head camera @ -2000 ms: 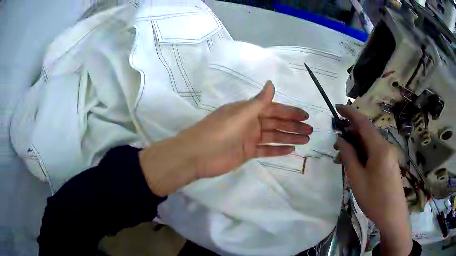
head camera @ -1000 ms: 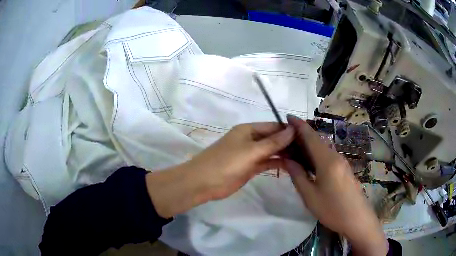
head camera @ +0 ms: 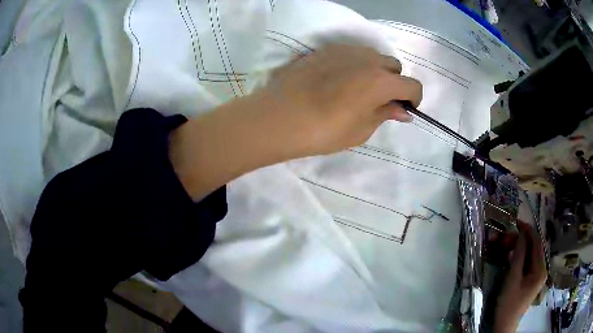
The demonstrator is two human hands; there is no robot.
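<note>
My left hand (head camera: 344, 97) is over the white denim jacket (head camera: 286, 221) and is shut on a small screwdriver (head camera: 442, 126), a slim dark shaft. The shaft points right and down, and its far end meets the dark parts under the head of the sewing machine (head camera: 533, 156). My right hand (head camera: 523, 266) is low at the right beside the machine, fingers bent upward behind the shiny metal folder (head camera: 473, 260). Its fingertips are dark and partly hidden, so I cannot tell if it holds anything.
The jacket, with dark double stitch lines, spreads across the table left of the machine. A blue edge (head camera: 478, 16) runs along the table's far side. Shiny metal parts lie at the lower right.
The screwdriver has passed from my right hand to my left. My left hand has moved up and right; my right hand has moved to the machine. The view has come closer to the machine.
</note>
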